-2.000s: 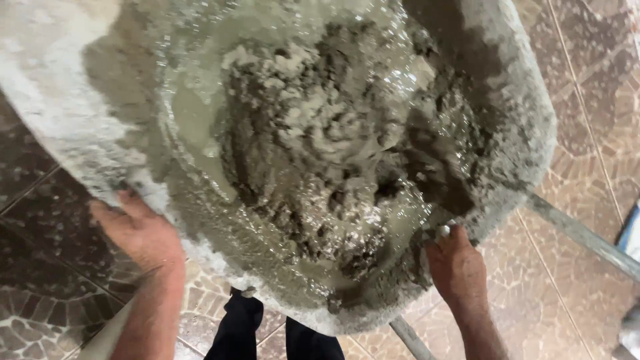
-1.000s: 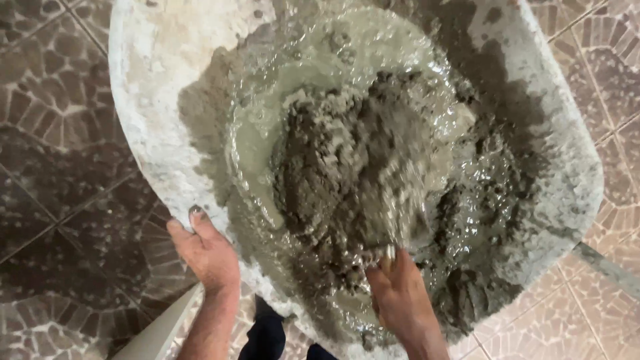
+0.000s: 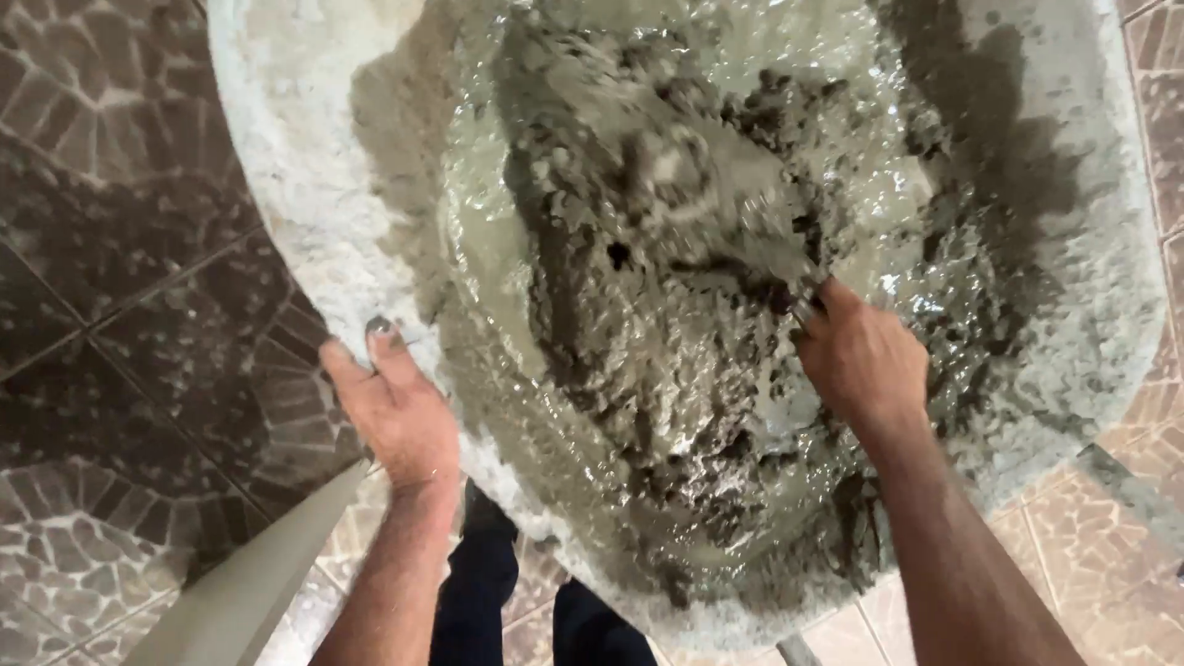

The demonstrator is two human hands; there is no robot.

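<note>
A pale, cement-crusted wheelbarrow tray [image 3: 305, 185] holds wet grey mortar [image 3: 666, 388] with greenish-grey water around its lumps. My right hand [image 3: 865, 356] is closed around the handle of a mortar-coated trowel [image 3: 684, 176], whose blurred blade lies over the mix, up and to the left of the fist. The blade's outline is partly lost in mortar and motion blur. At the tray's left rim rests my left hand [image 3: 398, 402], thumb and fingers spread across the edge. Grey residue coats one fingertip.
Patterned floor tiles [image 3: 120, 370] lie under and around the tray. A metal bar [image 3: 1133, 490] sticks out at the lower right. Below the tray's near edge are my legs in dark trousers [image 3: 481, 583]. A pale slanted surface [image 3: 268, 573] stands at the lower left.
My right hand has moved from near the tray's near right edge in over the mortar, with the tool in it. The left hand stays at the rim. The view has shifted.
</note>
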